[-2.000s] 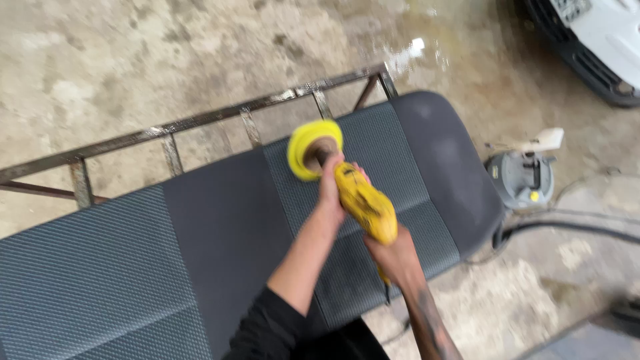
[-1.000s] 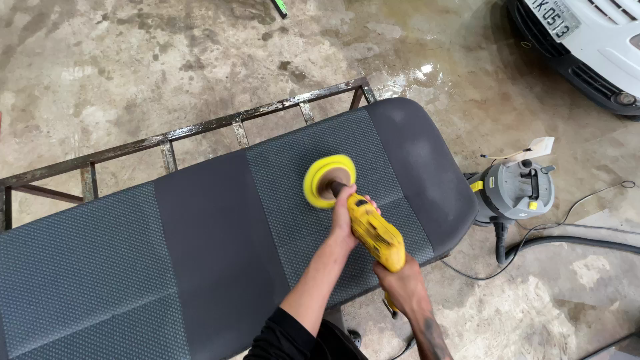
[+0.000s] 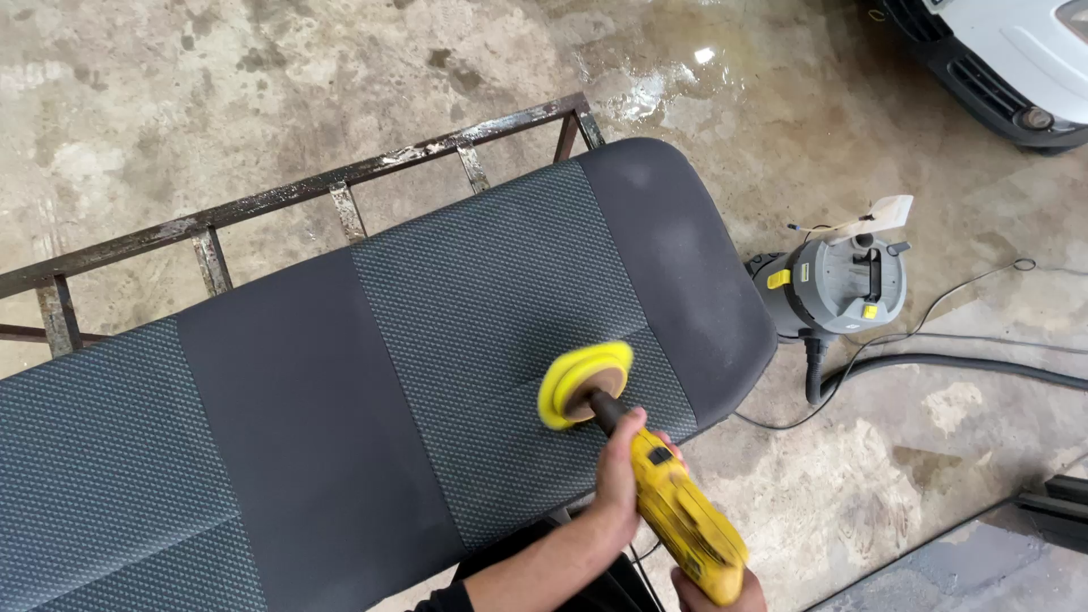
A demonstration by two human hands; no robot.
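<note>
A yellow power drill (image 3: 687, 527) with a round yellow brush or pad (image 3: 586, 384) on its front lies across the lower part of the view. My left hand (image 3: 625, 467) is wrapped around its front end, just behind the dark chuck. My right hand (image 3: 718, 595), partly cut off by the bottom edge, holds its rear. The yellow disc is over the patterned panel near the right end of a long grey fabric bench seat (image 3: 314, 425); its rim looks blurred. Whether the whole disc face touches the fabric is hidden.
The seat rests on a worn metal frame (image 3: 280, 191). Right of it stands a grey canister vacuum cleaner (image 3: 837, 285) with a black hose (image 3: 952, 361) and a thin cable on the wet, stained concrete floor (image 3: 255, 76). A white vehicle's front (image 3: 1003, 68) is at the top right.
Both hands and the drill have moved across the patterned panel, toward the seat's near edge and its right end. The hands keep their hold on the drill.
</note>
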